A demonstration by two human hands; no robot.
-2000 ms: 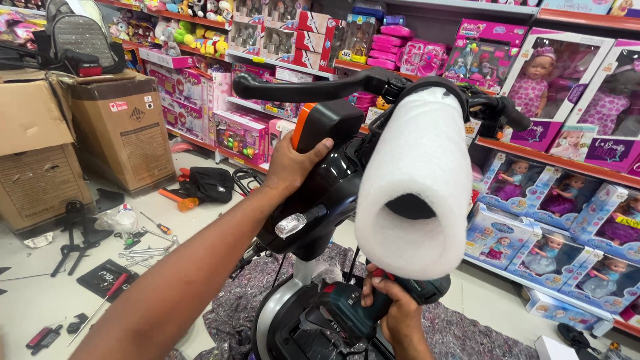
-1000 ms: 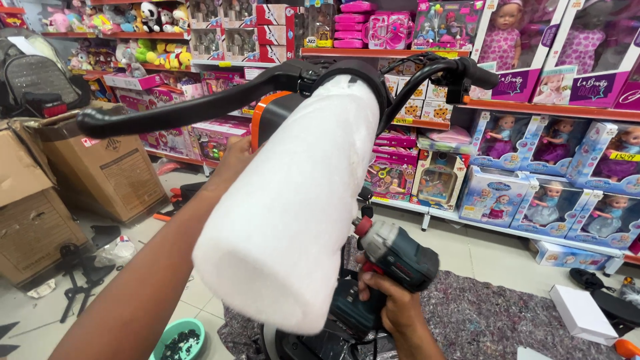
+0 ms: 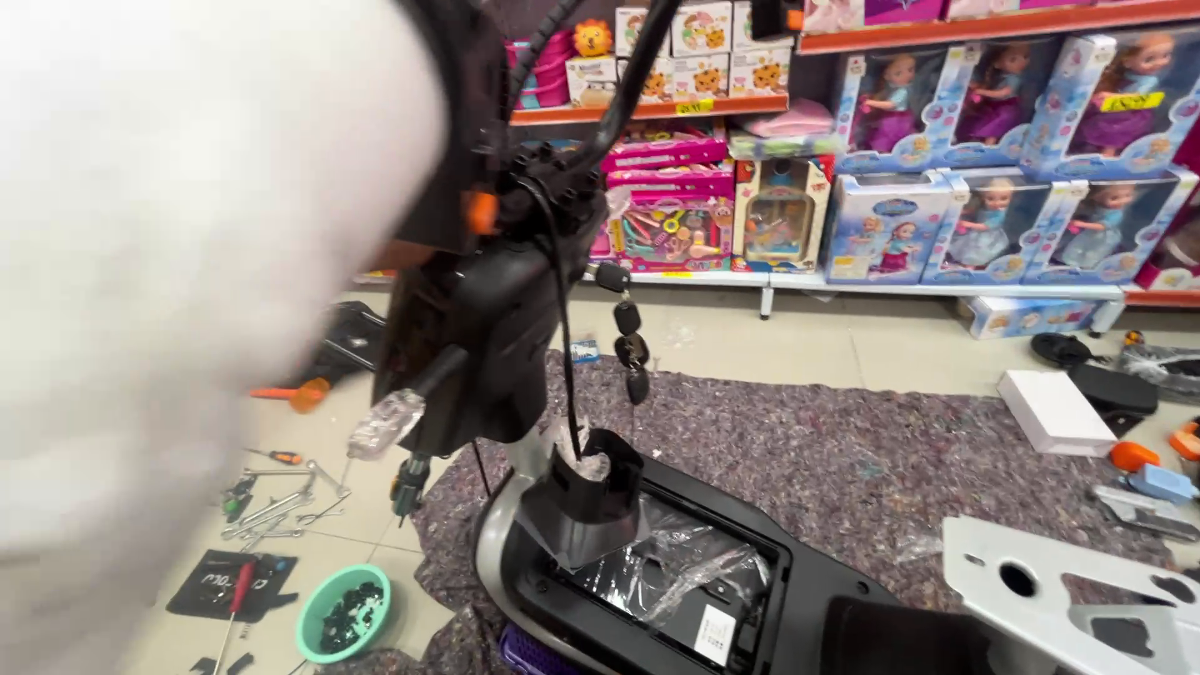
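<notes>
A white foam roll (image 3: 197,225), blurred and close, covers the left of the head view. Beside it stands the black steering column housing (image 3: 497,328) of a scooter, with cables and an orange reflector (image 3: 482,214). Several black key fobs (image 3: 627,321) hang on a chain at its right. A clear wrapped lamp (image 3: 386,425) sticks out at the lower left of the housing. Below lies the black footboard (image 3: 797,562) with an open compartment holding plastic film (image 3: 680,567). Neither of my hands is plainly visible; what they hold cannot be told. The cordless driver is out of view.
A mottled grey mat (image 3: 797,431) lies under the scooter. A green bowl (image 3: 345,613) of small black parts, wrenches (image 3: 272,506) and a red-handled screwdriver (image 3: 242,589) are at lower left. A silver metal bracket (image 3: 1059,581) juts in at right, near a white box (image 3: 1056,412). Toy shelves (image 3: 947,291) stand behind.
Both hands and the cordless driver, seen one second ago, have gone out of sight. The view has moved closer and lower, so the foam roll fills the left and the footboard shows.
</notes>
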